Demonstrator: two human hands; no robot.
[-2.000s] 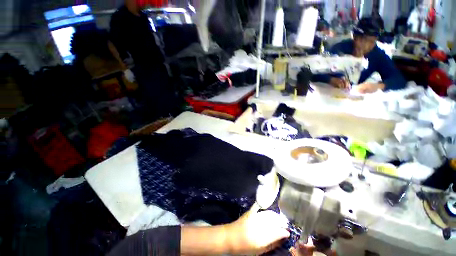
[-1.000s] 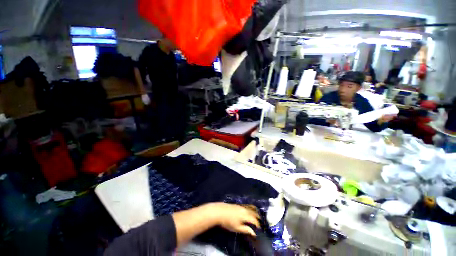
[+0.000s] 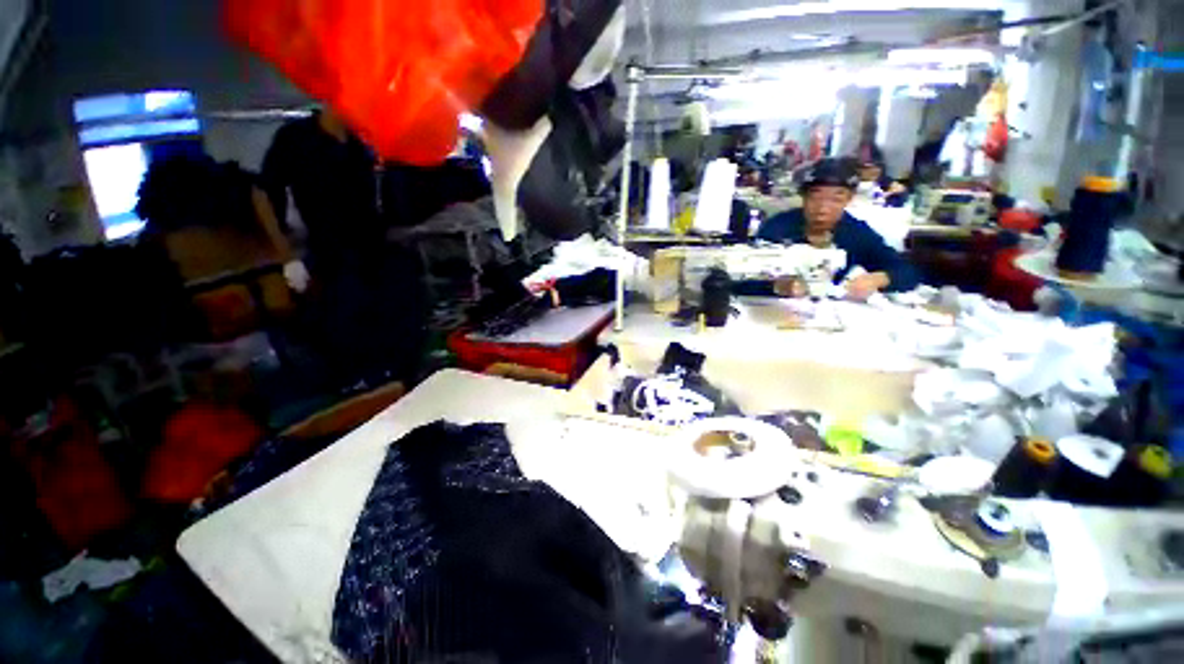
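A dark garment piece lies on the pale machine table (image 3: 260,538). Its flecked navy panel (image 3: 390,558) is at the left and top, and plain black fabric (image 3: 519,571) covers the middle and right. Its right end reaches the needle end of the off-white sewing machine (image 3: 857,532). A white tape reel (image 3: 734,461) sits over that end. The needle area is dark and blurred at the lower edge. Neither my left hand nor my right hand can be made out.
Behind the machine are a tray with dark and white cords (image 3: 675,396), a white fabric pile (image 3: 1013,357) and thread cones (image 3: 1032,461). A person (image 3: 838,240) sits at a facing machine; another stands at left (image 3: 331,247). A red bag (image 3: 403,78) hangs overhead.
My left hand and forearm have left the picture. The cloth is shifted and lies differently, with its upper edge now narrow and more bare table around it. The view has turned right.
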